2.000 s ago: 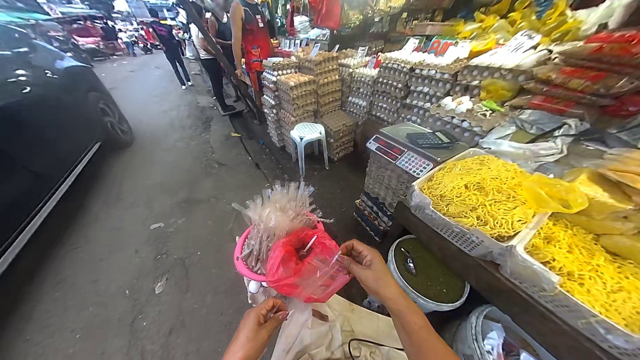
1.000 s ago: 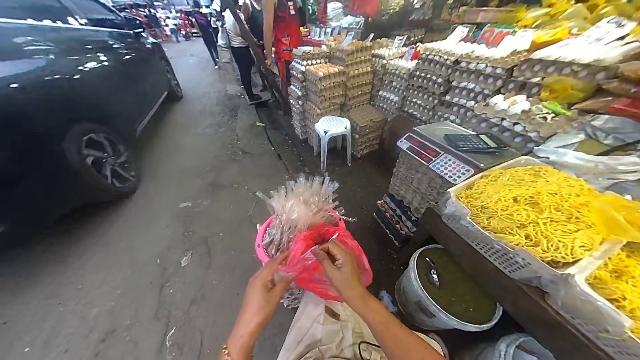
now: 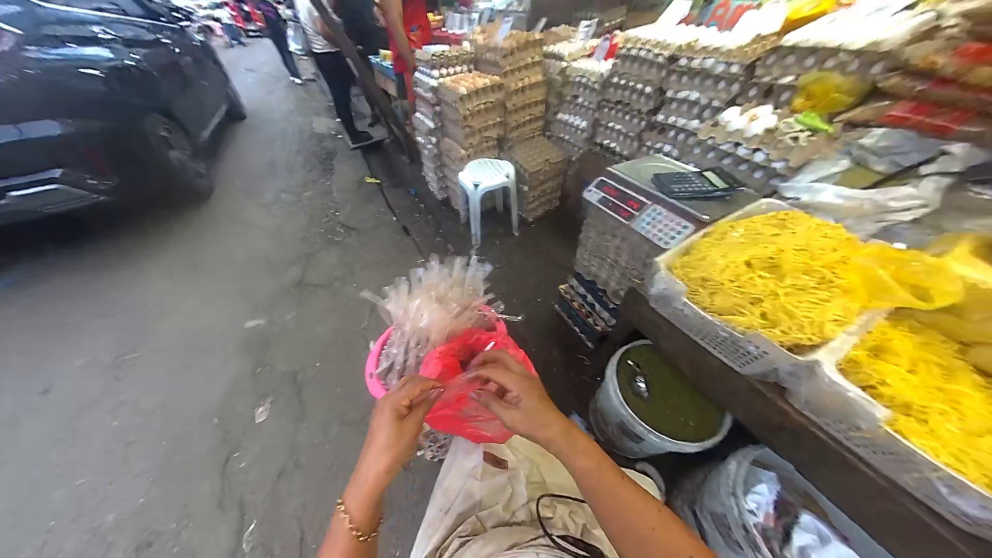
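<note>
A small clear plastic bag [image 3: 459, 399] is stretched between my hands, pinched at one side by my left hand [image 3: 404, 411] and at the other by my right hand [image 3: 515, 391]. Both hands are over a red plastic bag [image 3: 473, 422], which lies on the near right part of a pink basket [image 3: 375, 370]. Clear plastic tubes or narrow bags [image 3: 434, 302] stand bunched in the basket, with their upper ends fanned out. What the red bag holds is hidden.
To the right are a bucket of green liquid [image 3: 674, 395], crates of yellow noodles [image 3: 775, 271] and a digital scale [image 3: 643, 201] bearing a calculator [image 3: 697, 183]. A white stool [image 3: 487, 174] stands before stacked egg trays [image 3: 535, 170]. A dark car [image 3: 101, 101] is at left; people stand farther off.
My left hand has come up from below the basket to the clear bag beside my right hand. The dark car shows in a different place along the road at left.
</note>
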